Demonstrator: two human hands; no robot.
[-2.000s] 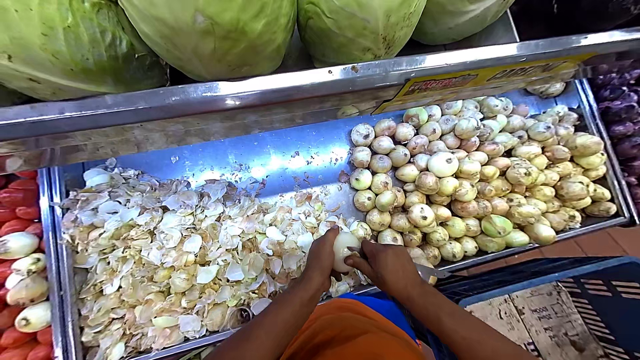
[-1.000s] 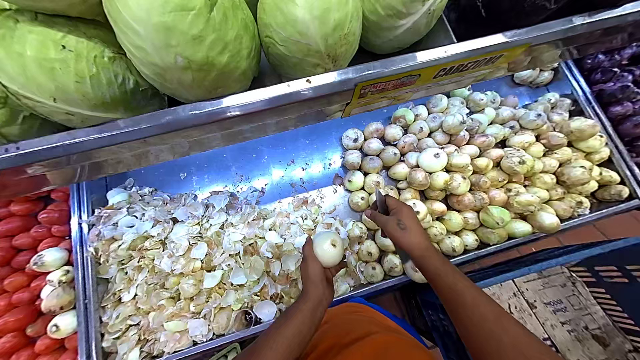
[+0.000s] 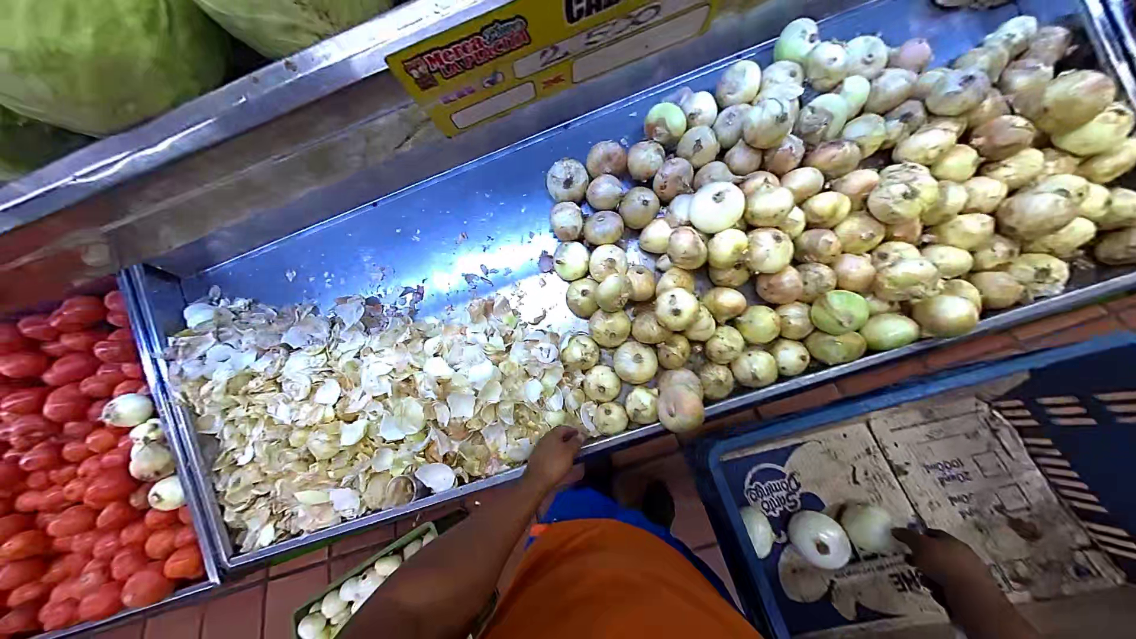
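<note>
My left hand (image 3: 555, 454) is at the front rim of the metal bin, beside the heap of dry onion skins (image 3: 382, 399). Its fingers are bunched, and no onion shows in it. Right of it lie many onions (image 3: 768, 250) with skins on. My right hand (image 3: 932, 552) is low over the blue crate (image 3: 723, 479), its fingertips against a peeled white onion (image 3: 868, 528). Whether they grip it is unclear. Two more peeled onions, a whole one (image 3: 818, 540) and a partly visible one (image 3: 757, 531), lie to its left on printed cardboard. No knife can be made out.
Red tomatoes (image 3: 80, 426) and a few white onions (image 3: 149, 454) fill the left bin. Cabbages (image 3: 106, 62) stand behind the metal ledge. A green crate of peeled onions (image 3: 364, 586) is below my left forearm. A yellow price sign (image 3: 550, 58) hangs above.
My hands have moved apart, the right one over to the blue crate. The peeled onion seen in my left hand a second ago is out of it. The view has shifted.
</note>
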